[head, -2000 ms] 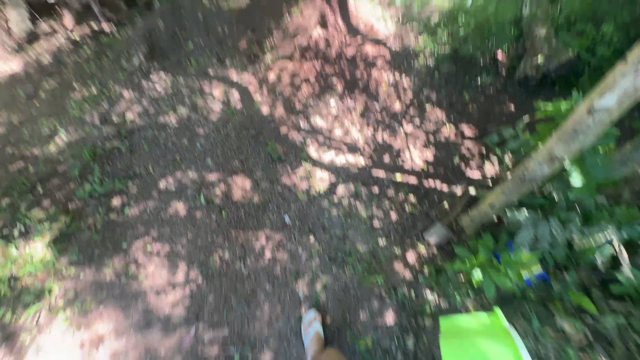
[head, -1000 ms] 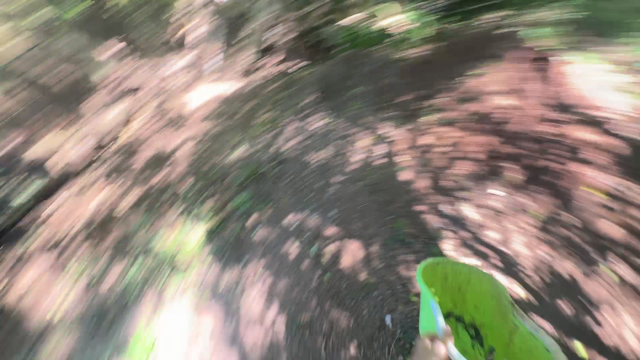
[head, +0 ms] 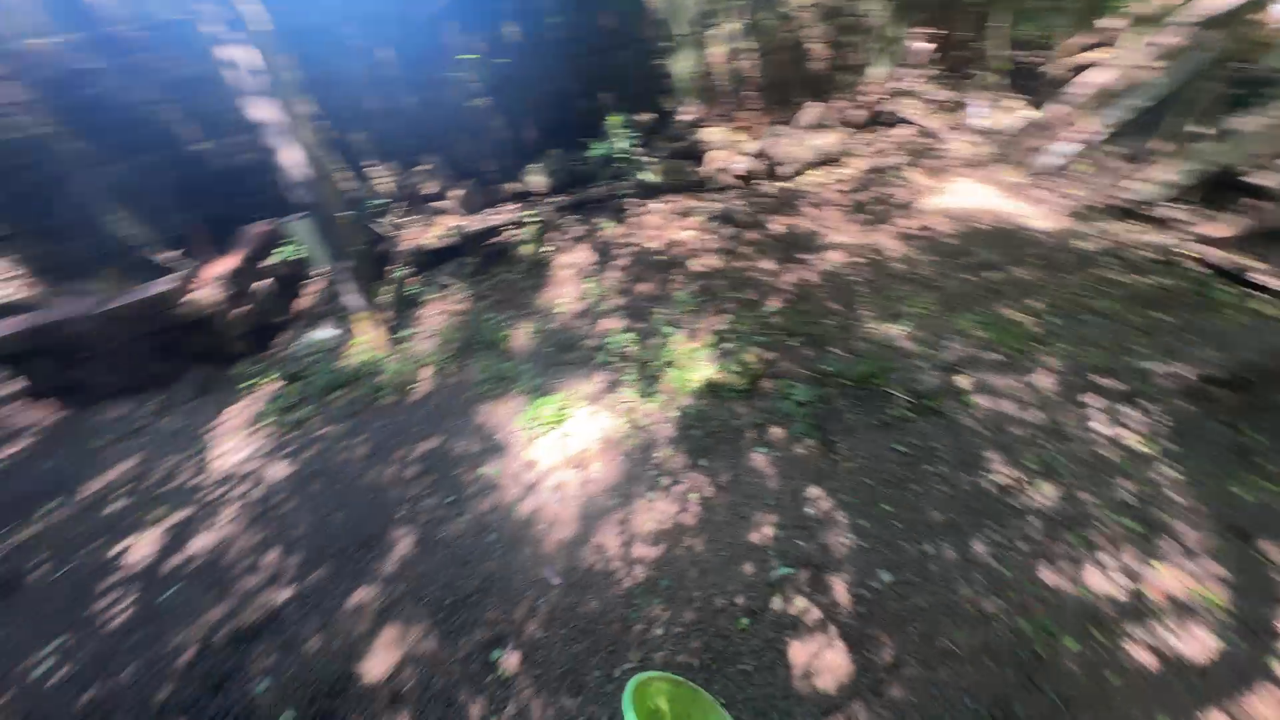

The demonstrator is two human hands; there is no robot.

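Only the rim and a little of the inside of a green plastic container (head: 675, 698) show at the bottom edge, right of the middle of the head view. The rest of it is cut off by the frame. Neither my left hand nor my right hand is in view, so what holds the container is hidden. Dark soil with sunlit patches lies beyond it.
A thin tree trunk (head: 340, 270) rises from low weeds at the left, beside a low ledge (head: 110, 305). Behind it is a dark blue, blurred surface (head: 480, 80). Stones (head: 800, 145) lie at the back, and a slanting pole (head: 1130, 90) stands upper right.
The view has swung to the left and up. The green container, seen largely with part of a hand at its edge one second ago, now shows only its rim; the hand has left the view.
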